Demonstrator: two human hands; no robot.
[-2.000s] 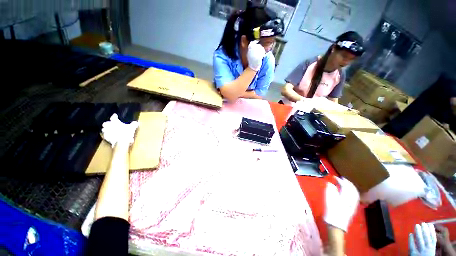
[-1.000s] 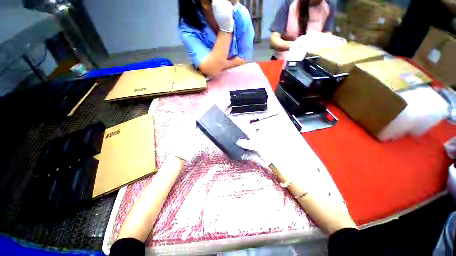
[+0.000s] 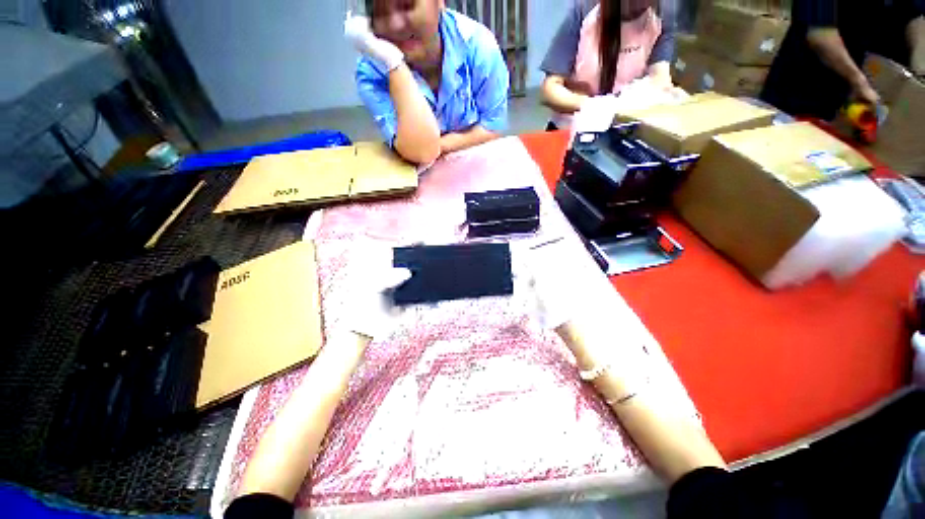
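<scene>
A black metal housing (image 3: 453, 273) is held level over the middle of the bubble wrap mat (image 3: 477, 405). My left hand (image 3: 377, 294), in a white glove, grips its left end, with the thumb on top. My right hand (image 3: 543, 294), also gloved, is by its right end; it is washed out by glare, and I cannot tell whether it touches the housing. A pair of small black housings (image 3: 502, 212) lies farther back on the mat, with a thin stick (image 3: 546, 243) in front of it.
Left, a cardboard sheet (image 3: 259, 324) and black housings (image 3: 152, 345) lie on the mesh conveyor (image 3: 61, 243). Flat cardboard (image 3: 314, 180) lies behind. Right, stacked black parts (image 3: 619, 188) and an open carton (image 3: 751, 208) stand on red cloth (image 3: 771, 355). People are across the table.
The housing has turned from slanted to level, and my left hand has come onto its left end. My right hand has shifted to its right end. The person in blue has raised their head.
</scene>
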